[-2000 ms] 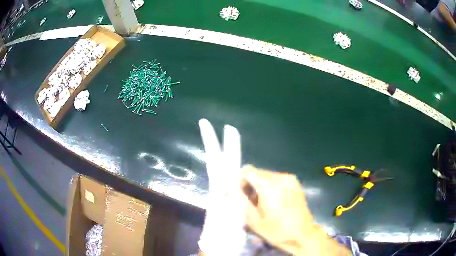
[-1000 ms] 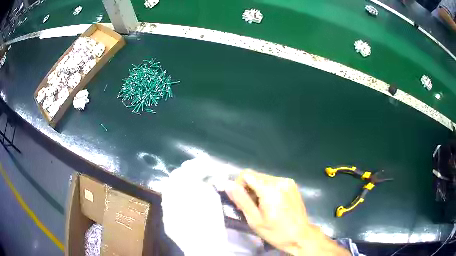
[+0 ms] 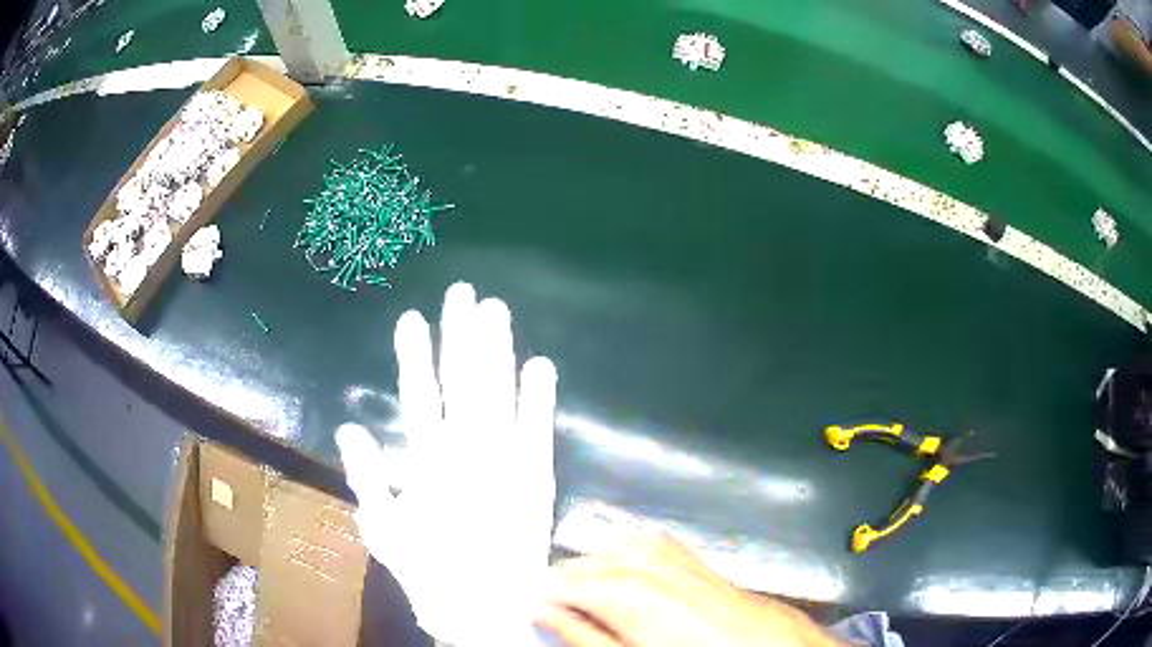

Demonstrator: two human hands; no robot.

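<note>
My left hand (image 3: 474, 480) wears a white glove and is held over the bench's front edge, fingers pointing up and spread, holding nothing. My bare right hand (image 3: 670, 600) is at the lower frame edge, partly cut off, its curled fingers at the cuff of the white glove (image 3: 474, 569); the fingertips are blurred and partly hidden. Pliers (image 3: 932, 447) with yellow-and-black handles lie open on the green bench, to the right of both hands.
Green lead wires (image 3: 369, 217) lie in a pile. A cardboard tray (image 3: 269, 91) of white parts stands at left, one white part (image 3: 202, 252) beside it. White parts ride the belt behind. An open carton (image 3: 303, 556) stands below the bench; a dark object (image 3: 1124, 436) is far right.
The gloved fingers, two raised and then bunched in blur, are now spread. My right hand has moved down to the cuff. The belt parts have shifted right.
</note>
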